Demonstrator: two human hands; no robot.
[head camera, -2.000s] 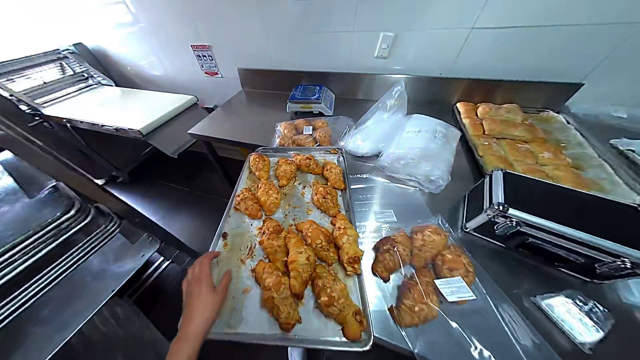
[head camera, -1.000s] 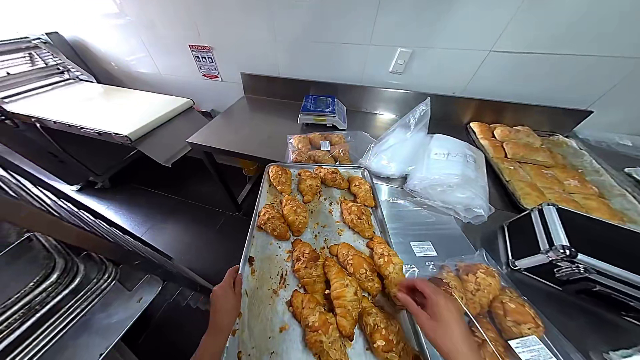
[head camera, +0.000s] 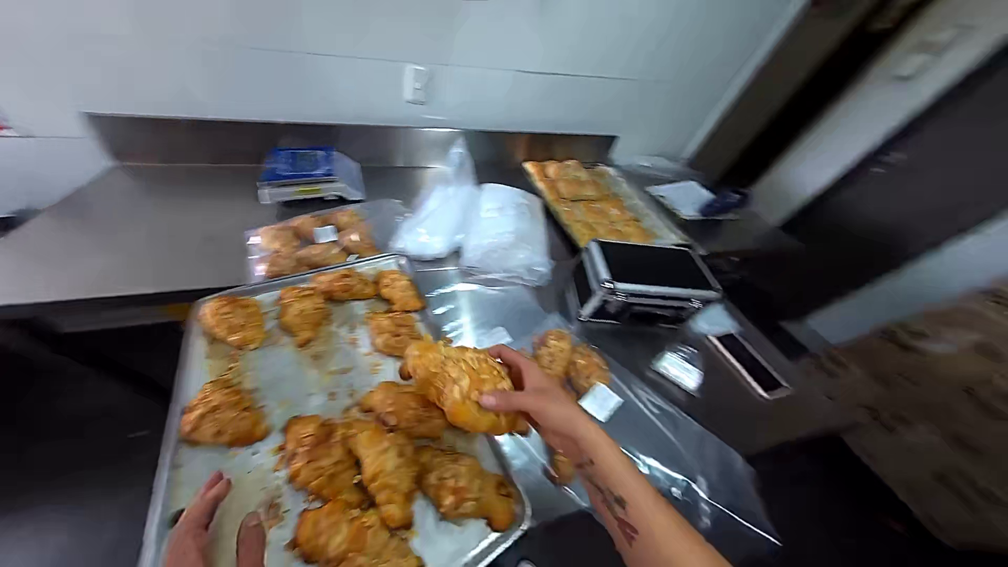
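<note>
My right hand (head camera: 539, 394) grips an almond-topped croissant (head camera: 461, 386) above the right edge of a metal baking tray (head camera: 179, 370). Several more browned croissants (head camera: 386, 472) lie on the paper-lined tray. At the tray's lower left is my left hand (head camera: 209, 524), fingers apart, holding nothing; whether it touches the tray cannot be told. Just right of the tray lies a clear plastic bag (head camera: 677, 472) with croissants (head camera: 571, 358) inside and a white label (head camera: 601, 402), partly hidden behind my right hand and forearm.
Behind the tray are a bag of pastries (head camera: 315, 240), a digital scale (head camera: 309, 175) and plastic bags (head camera: 504, 232). Farther right stand a tray of flat pastries (head camera: 591, 201) and a black hard case (head camera: 650, 279). A phone-like object (head camera: 750, 365) lies near the counter's right edge.
My right hand has come into view since the first frame and now holds a croissant raised off the tray. The view has swung right.
</note>
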